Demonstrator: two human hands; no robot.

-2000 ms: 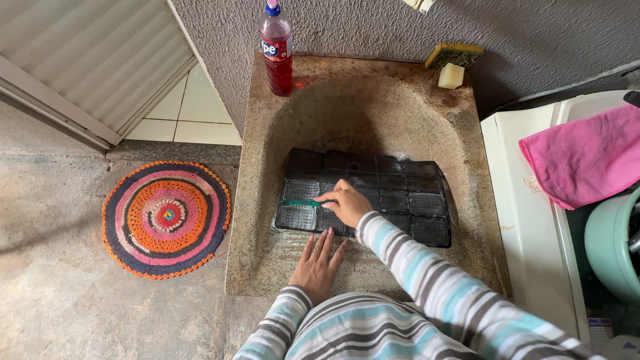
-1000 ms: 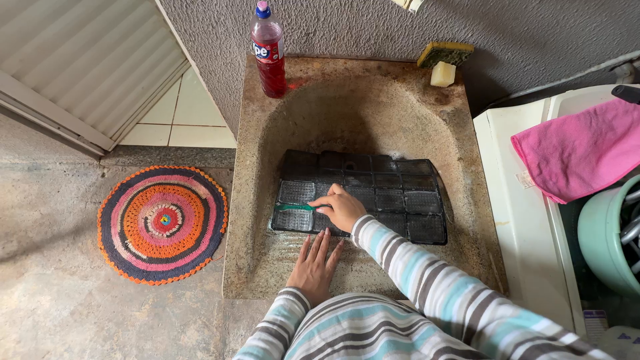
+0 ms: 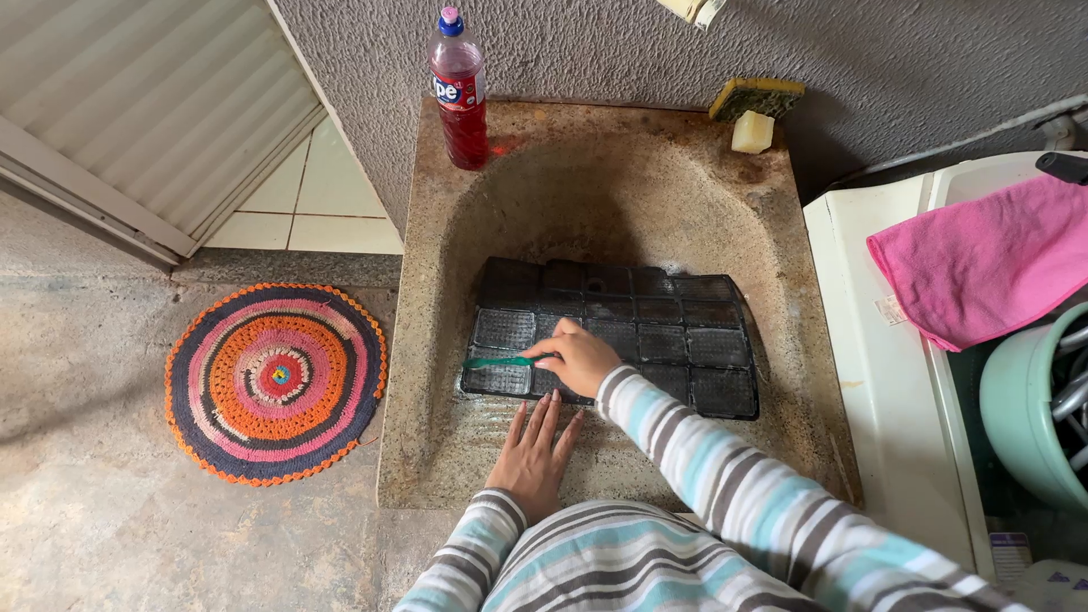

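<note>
A black plastic mesh filter panel with a grid frame (image 3: 659,342) lies in a speckled stone sink (image 3: 476,212). My right hand (image 3: 575,357) grips the handle of a green toothbrush (image 3: 501,362), whose head end lies over the panel's left cells. White suds show on those left cells. My left hand (image 3: 535,455) rests with fingers spread on the sink's near slope, its fingertips at the panel's lower edge; it holds nothing.
A bottle of red dish detergent (image 3: 460,102) stands on the sink's back left corner. A sponge (image 3: 756,98) and a piece of yellowish soap (image 3: 753,133) sit at the back right. At right are a pink cloth (image 3: 986,255) and a green tub (image 3: 1024,408); a round crocheted rug (image 3: 276,382) lies left.
</note>
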